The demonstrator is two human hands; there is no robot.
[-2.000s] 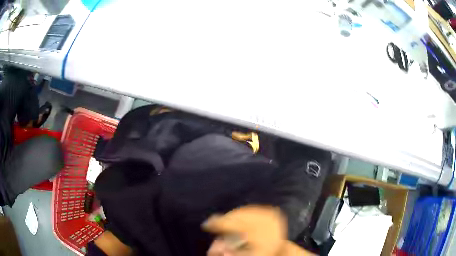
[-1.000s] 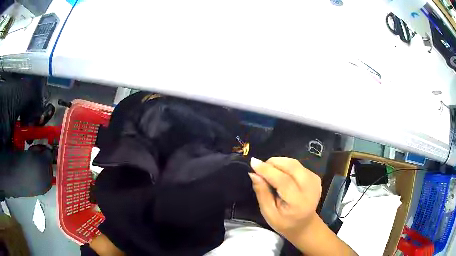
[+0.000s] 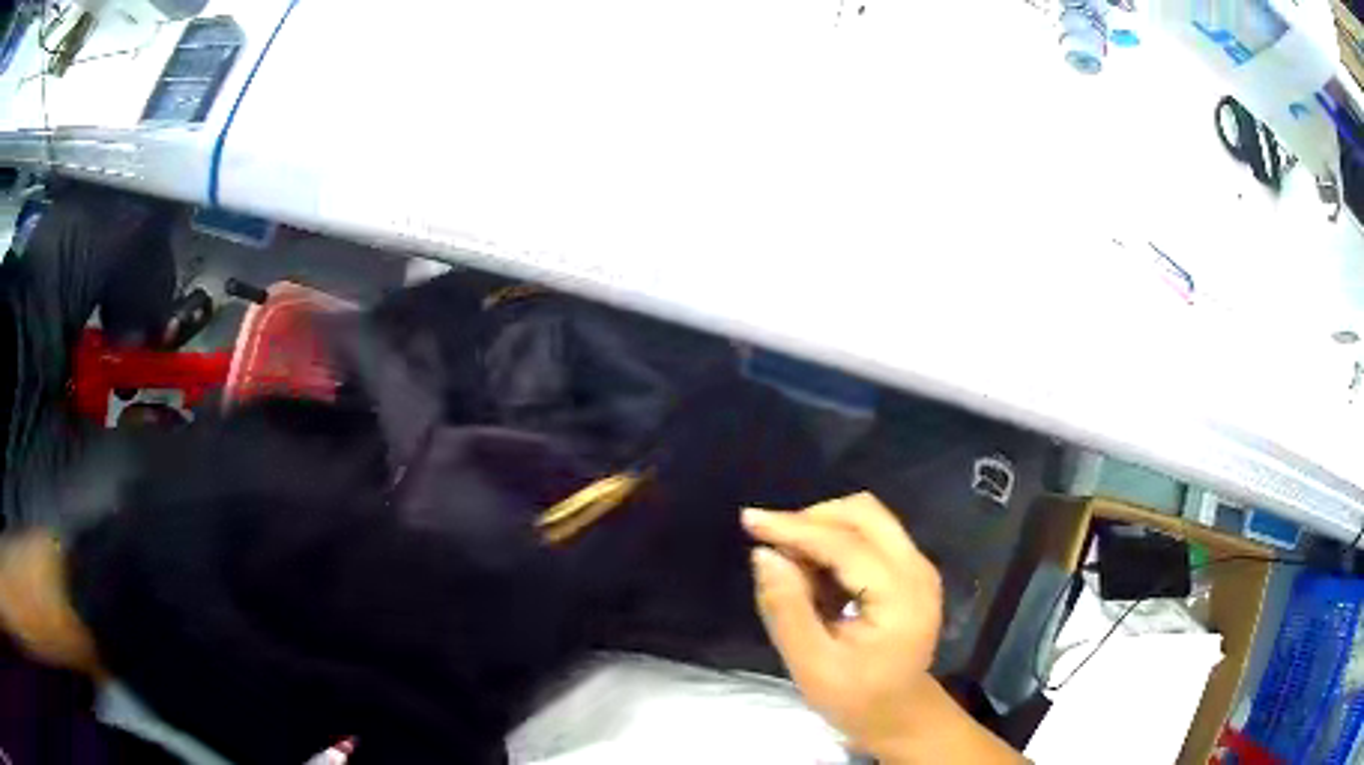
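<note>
The black garment (image 3: 314,583) lies over my lap and stretches to the left, blurred. My left hand (image 3: 42,598) is at the far left edge, cut off and blurred, closed on the garment's edge. My right hand (image 3: 853,605) is above the lap, fingers curled, thumb and forefinger tips close together; I cannot tell whether a thread is between them. A yellow strip (image 3: 596,505) shows on the dark cloth, left of my right hand. White cloth (image 3: 673,717) shows below the garment. Small pink and blue snips (image 3: 1174,272) lie on the table.
The white table (image 3: 673,165) crosses above my lap. Black-handled scissors (image 3: 1249,142) lie on it at the right. A red basket (image 3: 292,351), partly covered by the garment, is at the left. An open cardboard box (image 3: 1219,583) and a blue basket (image 3: 1309,658) are at the right. A person's dark clothing shows far left.
My left hand has moved left and up, drawing the garment across the red basket. My right hand, near the cloth one second ago, is now apart from it. The yellow strip shows further left.
</note>
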